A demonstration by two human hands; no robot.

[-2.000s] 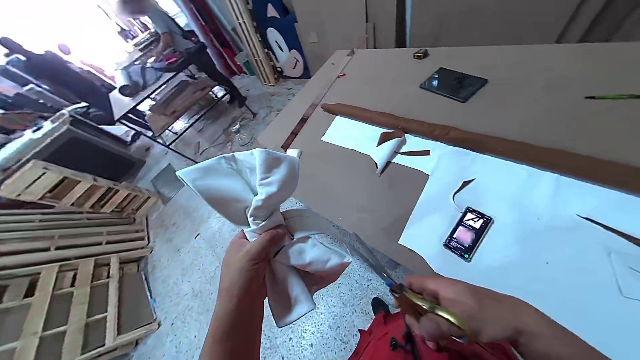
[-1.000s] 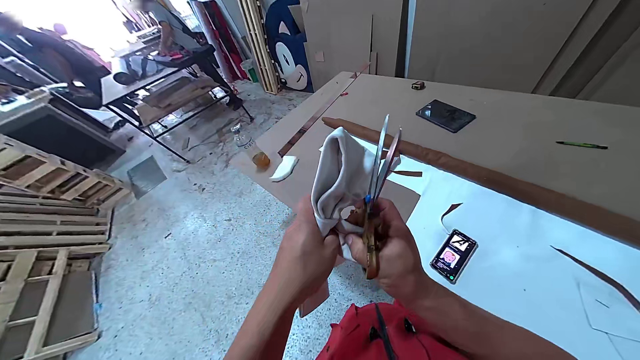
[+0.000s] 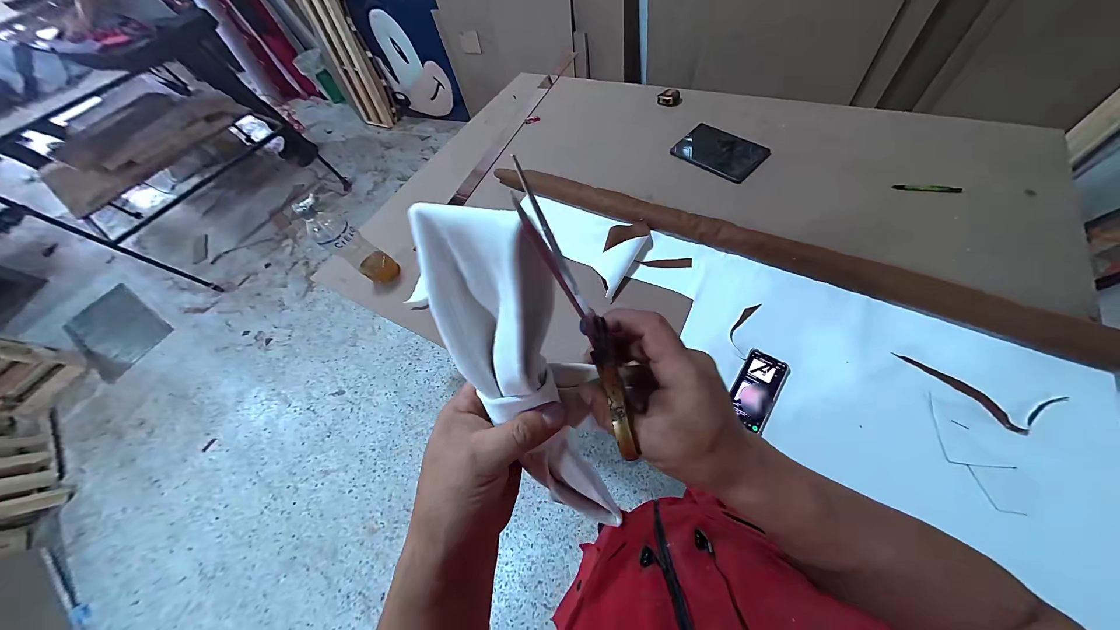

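Note:
A large bow of folded white material (image 3: 472, 289) is pinched at its wrapped middle by my left hand (image 3: 499, 437), the thumb on the band. My right hand (image 3: 682, 394) holds scissors (image 3: 612, 376) by their gold-coloured handles, blades pointing up beside the bow and slightly apart. The right fingertips are near a strip (image 3: 573, 374) leading from the band; whether they pinch it is hard to tell. White sheet material (image 3: 840, 437) with a rolled brown edge (image 3: 744, 234) lies on the table, with brown offcuts (image 3: 962, 389) on it.
On the table (image 3: 840, 157) are a phone (image 3: 759, 389) with a lit screen, a black tablet (image 3: 720, 152), a green pen (image 3: 927, 188) and a tape measure (image 3: 668, 97). A bottle with amber liquid (image 3: 380, 266) lies at its left edge. Wooden pallets (image 3: 26, 437) stand at left.
The bow was spread out to the left with the scissors lower and apart from it; then both hands came together around it. Now it stands upright with its band showing.

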